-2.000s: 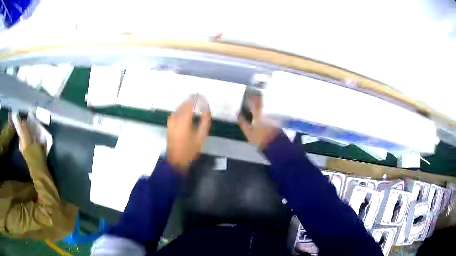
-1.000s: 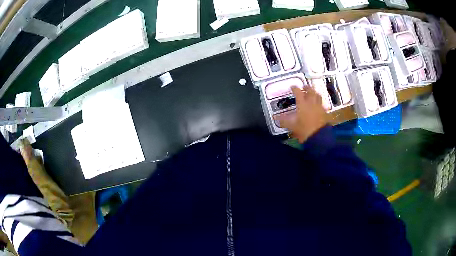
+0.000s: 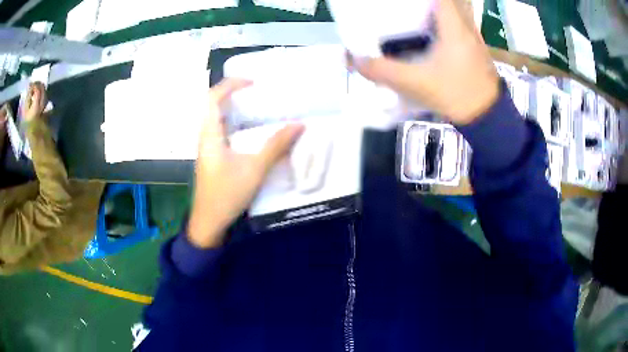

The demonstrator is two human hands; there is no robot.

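My left hand grips a white retail box from its left side. The box shows a product picture and a black band with white lettering at its near end; white flaps or panels spread at its far end, washed out by glare. My right hand holds a whitish inner tray with a black item in it, raised above and right of the box. The tray is blurred and cut off by the top edge. Whether it touches the box I cannot tell.
Filled trays lie on brown cardboard at right. A pile of flat white cartons lies on the black bench at left. White boxes sit on the green belt beyond. Another person's sleeve and a blue stool are at left.
My right hand has lifted a tray from the stacks at right and moved up and inward. My left hand has come into view with the retail box in front of my chest.
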